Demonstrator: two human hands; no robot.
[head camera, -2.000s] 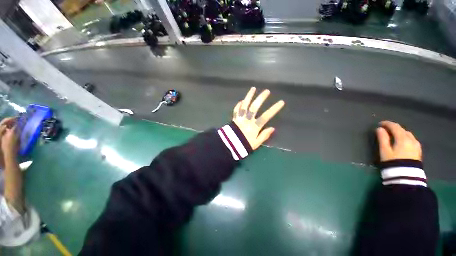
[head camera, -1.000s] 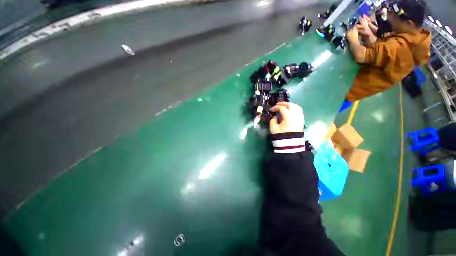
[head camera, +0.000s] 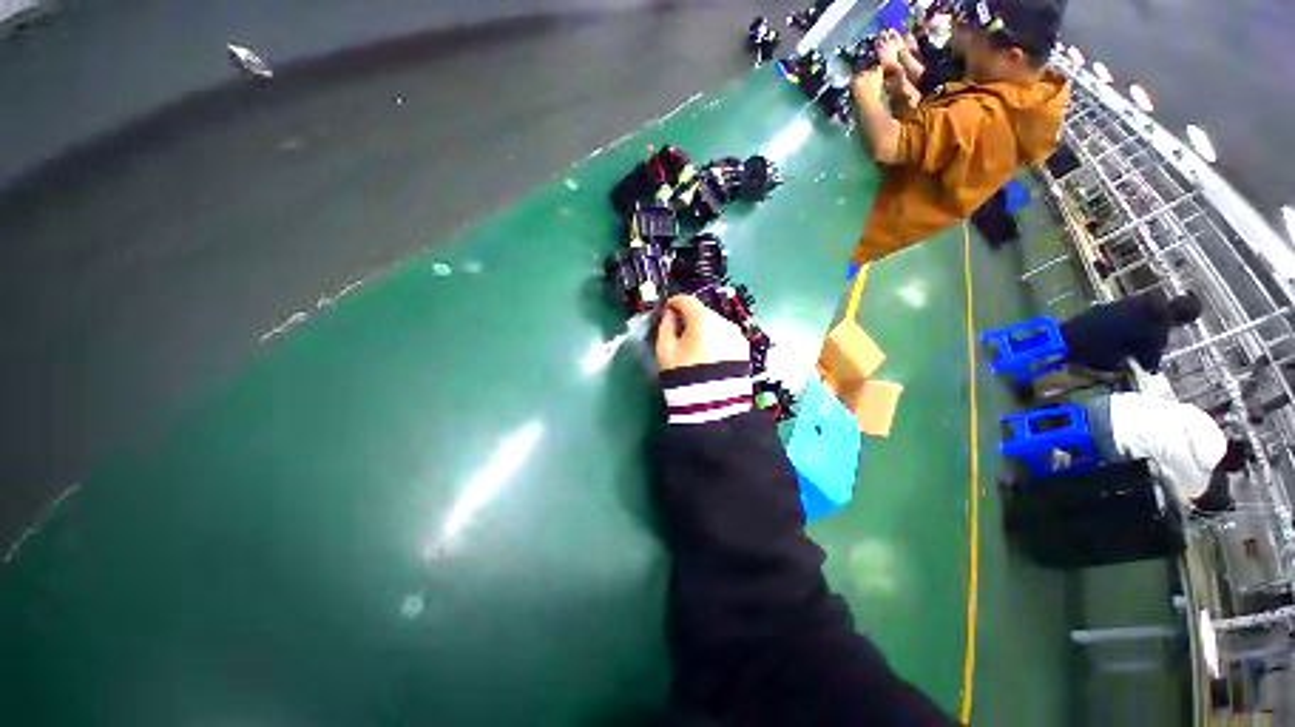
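Note:
A pile of black assemblies (head camera: 653, 225) with red and lime-green spots lies on the glossy green bench (head camera: 355, 469). My right hand (head camera: 696, 335) is at the near side of the pile, its fingers closed together and pointing at the black parts. Whether it grips one of them cannot be told; the fingertips are small and blurred against the dark parts. My left hand is not in view.
The grey conveyor belt (head camera: 327, 156) runs beyond the bench edge, with a small pale piece (head camera: 250, 60) on it. A person in a brown jacket (head camera: 944, 149) works at the far bench. A light-blue object (head camera: 825, 452) and open carton (head camera: 856, 372) are beside the bench.
The view has swung right from the belt to the pile. My left hand has left the picture. My right hand has gone from the belt edge to the pile and stays there.

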